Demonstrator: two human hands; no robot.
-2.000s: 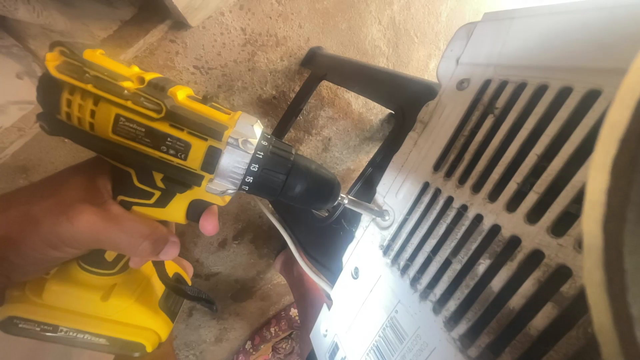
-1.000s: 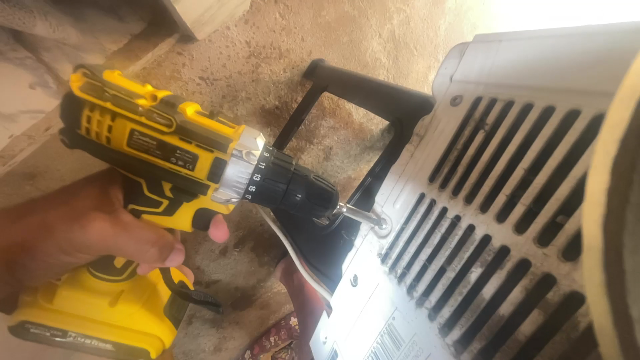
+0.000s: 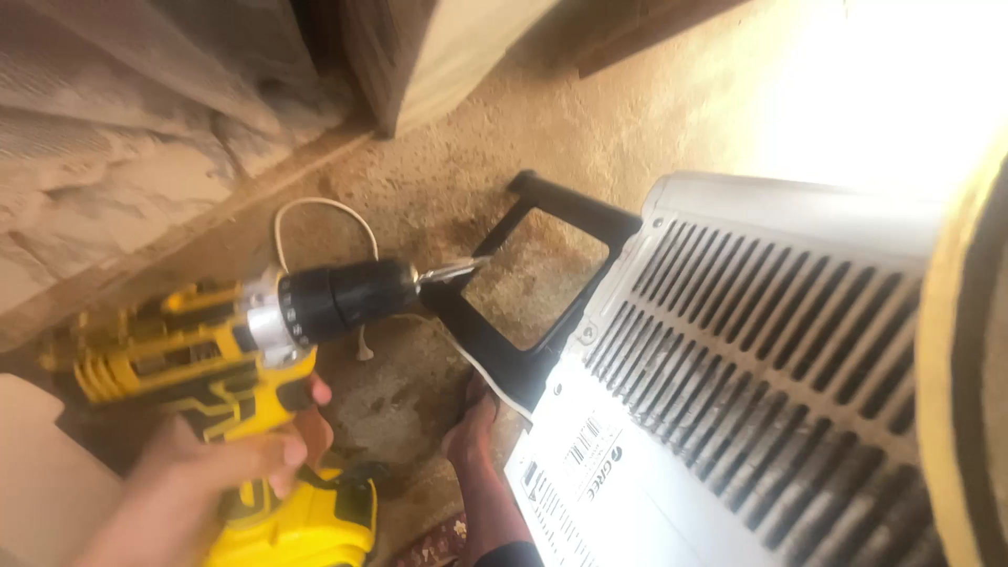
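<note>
My left hand (image 3: 228,465) holds a yellow and black cordless drill (image 3: 260,394) by its handle, with a fingertip near the trigger. The chuck points right, and a long metal bit (image 3: 453,272) sticks out of it. In this view the bit's tip lies over the black plastic frame (image 3: 575,209), apart from the screws of the casing. A white slotted appliance casing (image 3: 709,346), marked Gree, fills the right side; small screws (image 3: 587,332) sit along its left edge. The drill and hand are blurred. My right hand is not in view.
A thin white cable (image 3: 315,201) loops on the stained floor (image 3: 394,394) behind the drill. A bare foot and lower leg (image 3: 480,457) are beside the casing. Wooden furniture (image 3: 441,63) stands at the top, and a pale curved rim (image 3: 937,315) at the right edge.
The drill in my left hand has backed off to the left, and its bit has left the screw spot at the casing's edge. The view has shifted, showing more floor and cable.
</note>
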